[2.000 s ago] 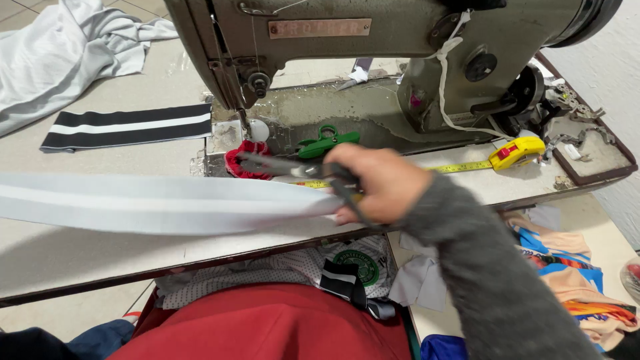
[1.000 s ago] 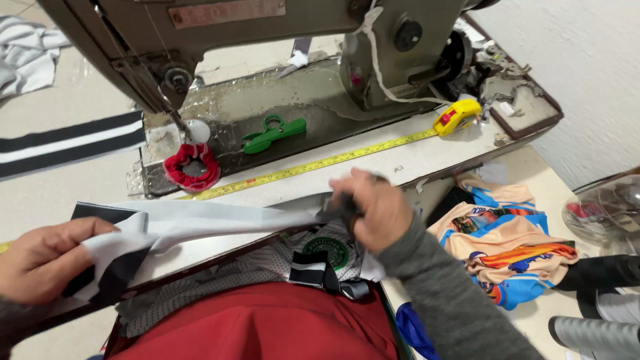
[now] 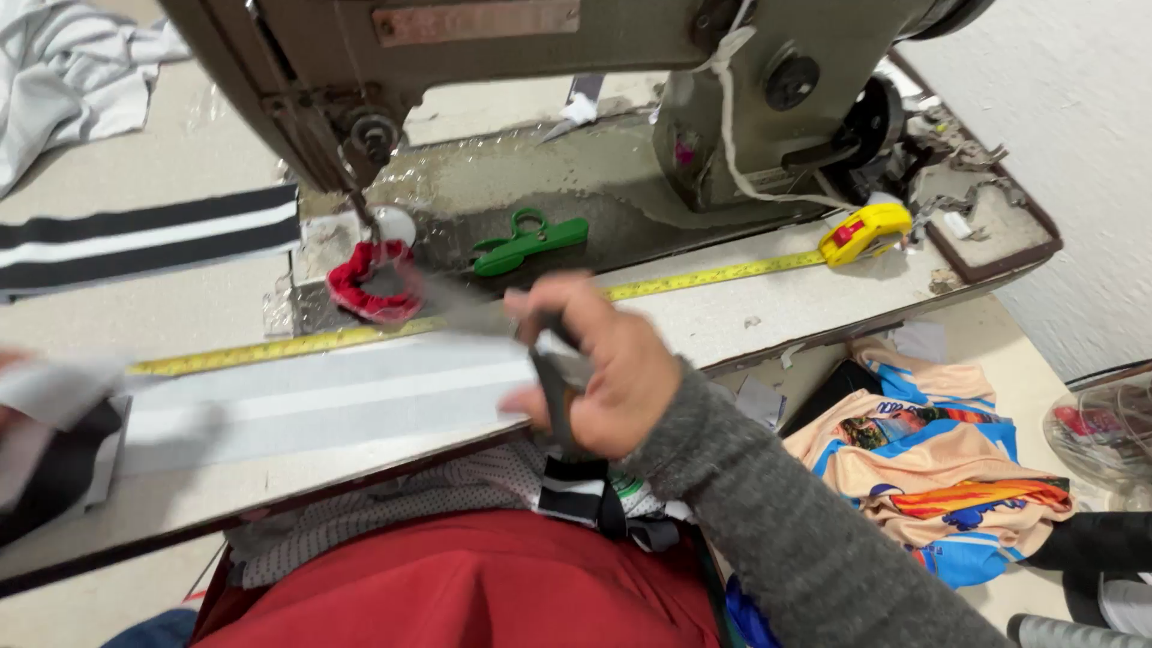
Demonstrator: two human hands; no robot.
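In my right hand (image 3: pixel 598 364) is a pair of scissors (image 3: pixel 556 387), its blades blurred and pointing left above the table edge. Under the blades lies a pale fabric strip (image 3: pixel 360 391) with a white center stripe, flat along the extended yellow tape measure (image 3: pixel 866 234). At the left edge my left hand (image 3: pixel 11 396), blurred and partly cut off, grips a bunched black and white strip (image 3: pixel 67 441). A red scrunchie (image 3: pixel 360 297) sits by the needle of the sewing machine (image 3: pixel 540 54), and green thread snips (image 3: pixel 531 245) rest on its bed.
A black strip with a white stripe (image 3: pixel 153 236) lies on the left of the table, grey cloth (image 3: pixel 67 81) behind it. Colorful printed fabric (image 3: pixel 936 450) is heaped at right beside a clear container (image 3: pixel 1102 427). Red cloth (image 3: pixel 468 585) covers my lap.
The pale strip, lifted and stretched two seconds ago, now lies flat along the tape. Since a second ago my left hand has moved left, still with bunched strip in it.
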